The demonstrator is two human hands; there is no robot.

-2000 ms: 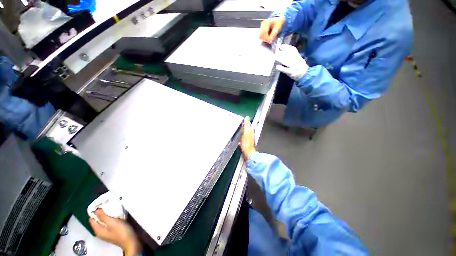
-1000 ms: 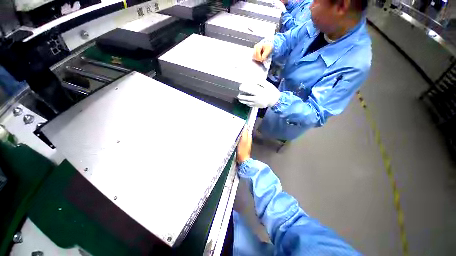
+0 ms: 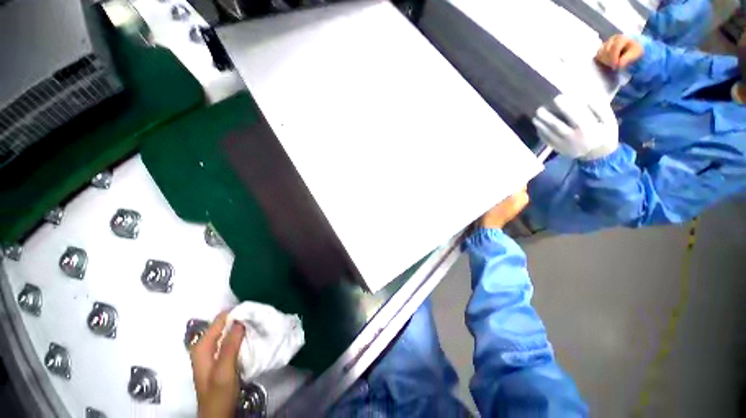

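Observation:
A large silver-white chassis (image 3: 376, 139) lies flat, partly on a dark slab (image 3: 274, 196) over a green mat (image 3: 192, 175). My left hand (image 3: 214, 367) is bare and closed on a crumpled white cloth (image 3: 266, 336), low over the ball transfer plate (image 3: 176, 237), apart from the chassis. My right hand (image 3: 503, 211) is at the chassis's near right corner, against its side. Its fingers are partly hidden by the chassis edge, so its grip cannot be told.
Another grey unit with a grille end (image 3: 57, 82) is at the upper left. A silver side rail (image 3: 384, 326) runs along my body. At the upper right, a coworker in blue has a white-gloved hand (image 3: 585, 126) and a bare hand (image 3: 620, 53) at another chassis (image 3: 536, 37).
The view has swung left and down, so the chassis sits higher in the picture. My left hand with the cloth, out of view one second ago, shows again. My right hand stays at the chassis side.

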